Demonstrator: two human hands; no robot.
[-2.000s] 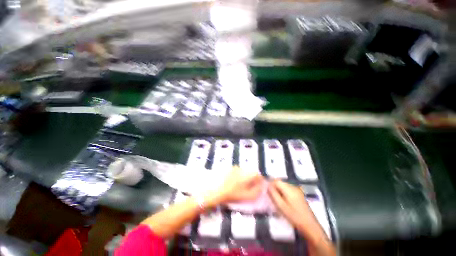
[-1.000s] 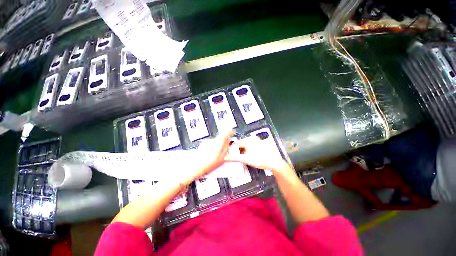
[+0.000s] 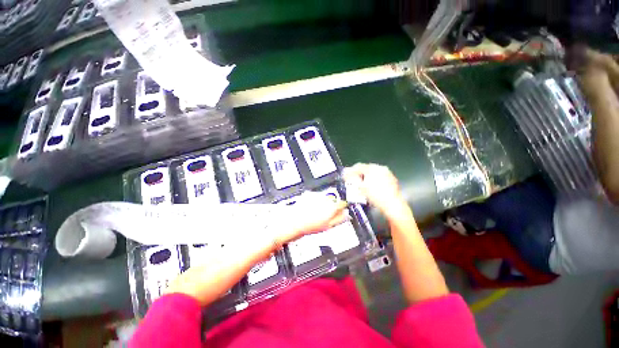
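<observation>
A clear blister tray [image 3: 140, 255] with white devices [image 3: 242, 172] in two rows lies in front of me. My left hand [image 3: 324, 212] is over the tray's lower row at the right. The label strip [image 3: 180, 223] runs from the roll [image 3: 87, 236] across the tray to under my left hand and wrist. My right hand [image 3: 375, 187] is at the tray's right edge, raised, fingers bent together; a small whitish piece seems to be at its fingertips. The left fingertips are blurred, and their hold is unclear.
Stacked filled trays [image 3: 170, 134] stand at upper left, with a printed paper strip [image 3: 151, 41] hanging over them. An empty blister tray [image 3: 22, 265] lies far left. Clear film [image 3: 451, 146] with an orange cable is at right. Another person's arm [image 3: 603, 126] is beside stacked trays [image 3: 550, 129] at far right.
My right hand has moved away from my left hand to the tray's right edge. The left hand stays over the lower row. The whole view has shifted slightly.
</observation>
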